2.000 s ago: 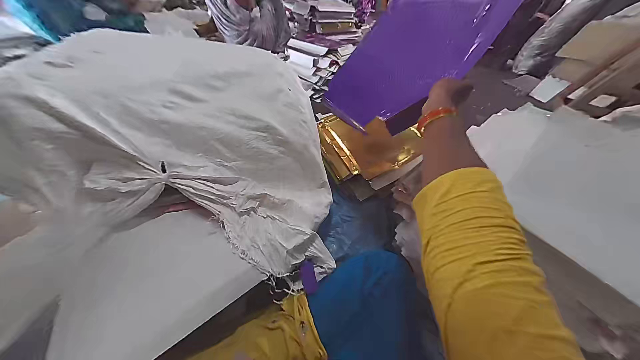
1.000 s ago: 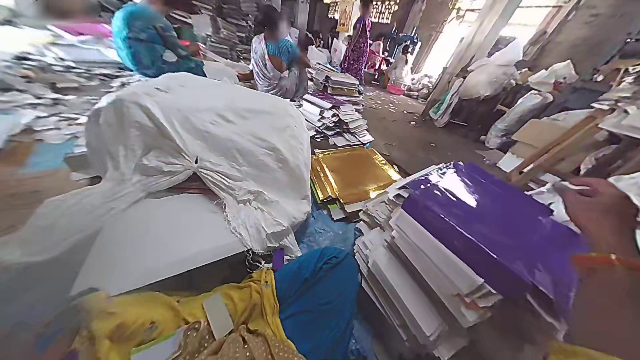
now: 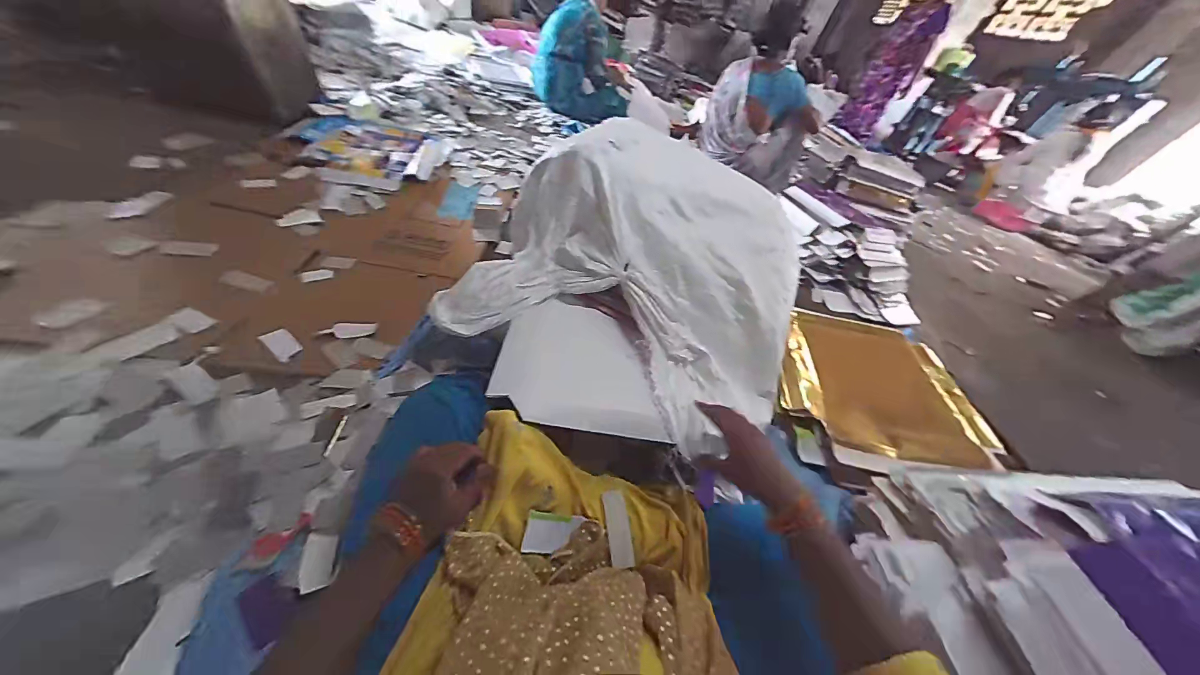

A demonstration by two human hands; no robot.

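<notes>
My left hand (image 3: 445, 489) is loosely curled over the yellow cloth on my lap; whether anything is inside it cannot be made out. My right hand (image 3: 745, 455) has its fingers apart at the lower edge of a white woven sack (image 3: 684, 244), with nothing seen in its grasp. The sack is draped over a bundle in front of me, and a white sheet of card (image 3: 581, 375) juts out beneath it. Two small paper scraps (image 3: 619, 530) lie on my lap. At the lower right, a purple glossy sheet (image 3: 1148, 572) tops a stack of folded card.
Gold foil-faced card (image 3: 881, 389) is stacked right of the sack. White paper scraps (image 3: 187, 384) cover the floor at left, around flattened brown cardboard (image 3: 375, 244). A person in teal (image 3: 577, 66) and another person (image 3: 764, 103) sit beyond the sack, near piles of folded card (image 3: 858, 253).
My right hand has left the purple sheet, now on the stack at right, and come to the sack's edge. My left hand has come into view. The view has swung left.
</notes>
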